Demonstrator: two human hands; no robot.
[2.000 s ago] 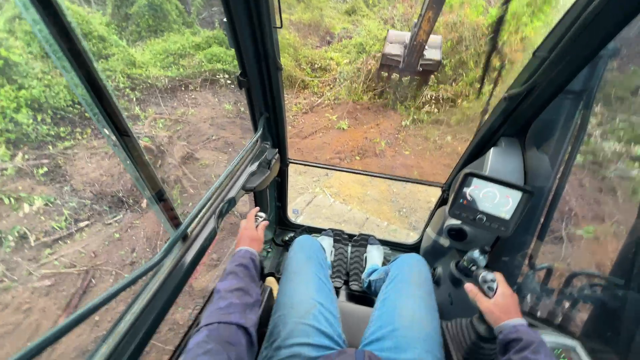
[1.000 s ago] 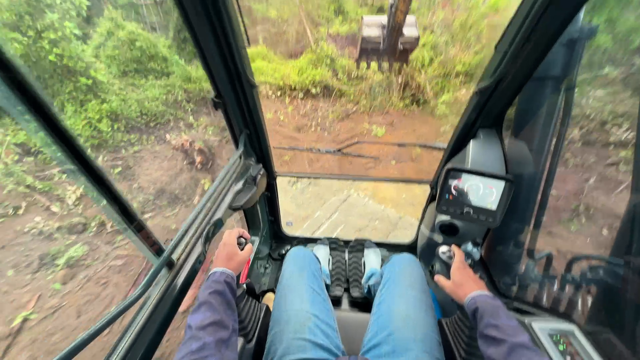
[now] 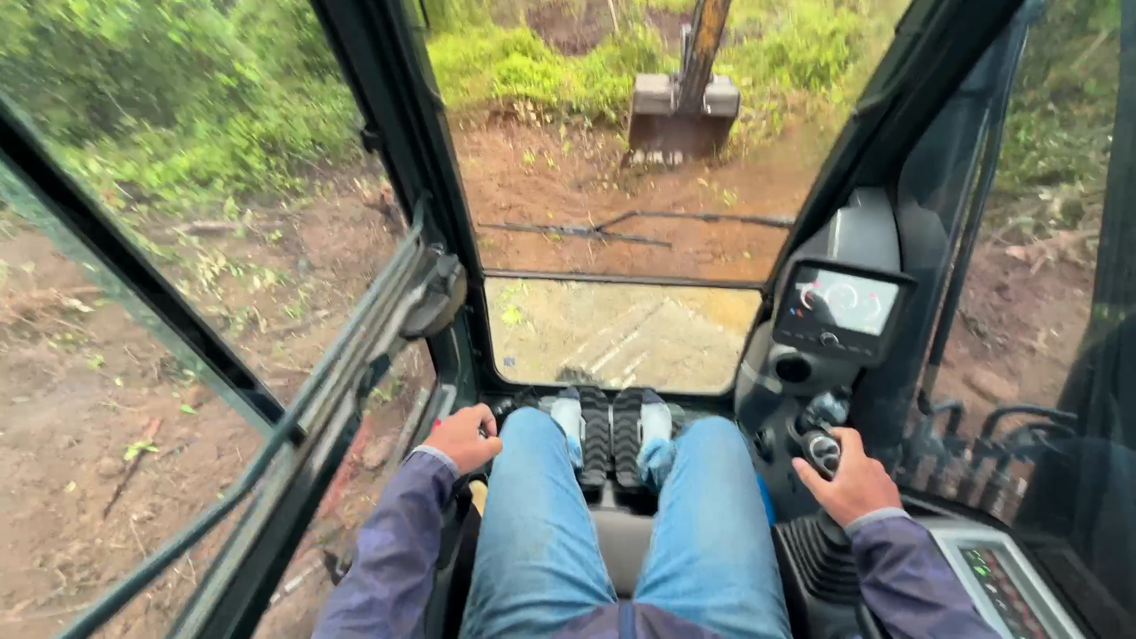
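My left hand (image 3: 464, 437) is closed around the left control lever, mostly hidden under the fingers, beside my left knee. On the right, my right hand (image 3: 852, 477) wraps the right joystick (image 3: 821, 451), whose top shows buttons. Beyond the windscreen, the excavator bucket (image 3: 682, 120) hangs from its arm (image 3: 706, 44), its teeth at or close to the reddish soil; contact cannot be told. Two black ribbed foot pedals (image 3: 612, 435) stand between my feet.
A monitor (image 3: 841, 306) is mounted on the right pillar, above a switch panel (image 3: 1003, 577) at lower right. A wiper (image 3: 603, 229) crosses the windscreen. A rail (image 3: 328, 373) runs along the left door. Green brush (image 3: 524, 75) grows behind the bare soil.
The bucket now hangs lower against the soil; one second ago it was in front of the green brush. The left lever has shifted toward my knee with my left hand. The view has turned somewhat.
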